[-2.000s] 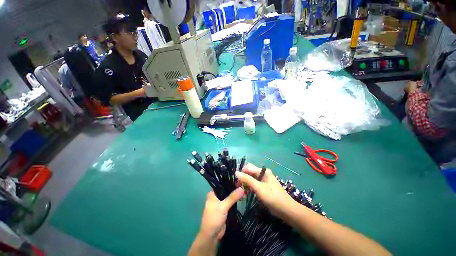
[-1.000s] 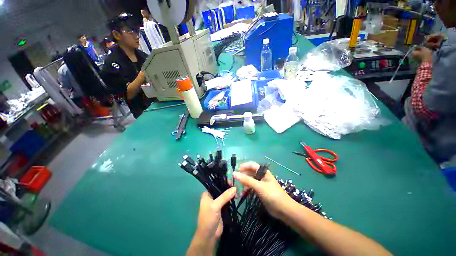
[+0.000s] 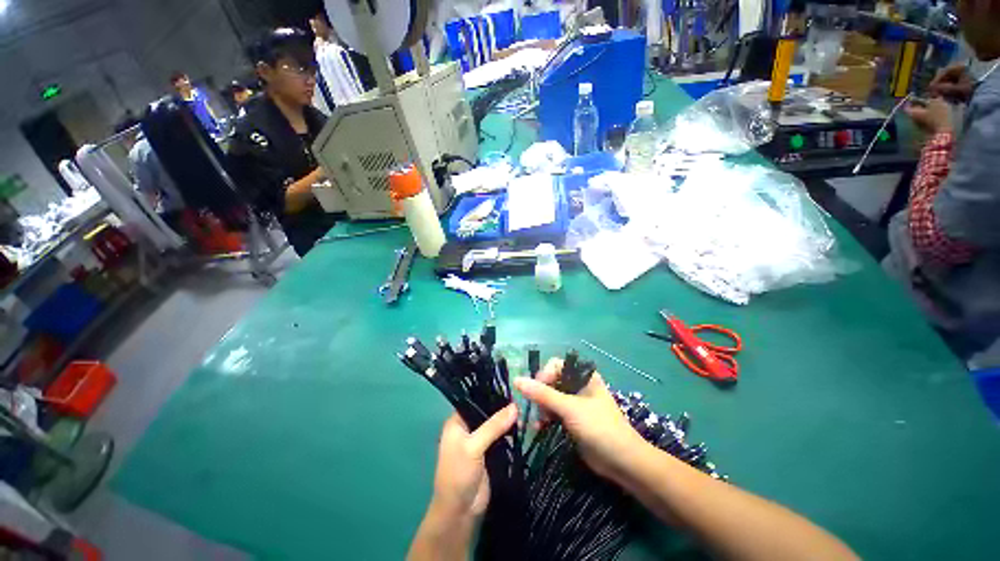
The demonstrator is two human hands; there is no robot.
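My left hand (image 3: 465, 467) is closed around a bundle of black cables (image 3: 507, 471) and holds it upright, with the connector ends (image 3: 447, 367) fanned out above the thumb. My right hand (image 3: 583, 414) is just to the right and holds a few black connectors between its fingers. One connector stands up between the two hands. More black cables lie on the green bench under the right forearm, their connector ends (image 3: 658, 430) pointing to the upper right. The lower ends of the cables run out of the picture.
Red-handled scissors (image 3: 702, 347) and a thin rod (image 3: 621, 362) lie to the right. Behind are a small white bottle (image 3: 547, 268), orange-capped bottle (image 3: 417, 213), dark tool (image 3: 397, 274), blue tray (image 3: 561, 205), plastic bags (image 3: 735, 225) and beige machine (image 3: 395, 142). People are at left and right.
The held bundle has shifted slightly left since two seconds ago. My right hand now shows more connectors between its fingers. The person at the right has raised their hands with a thin pale strand.
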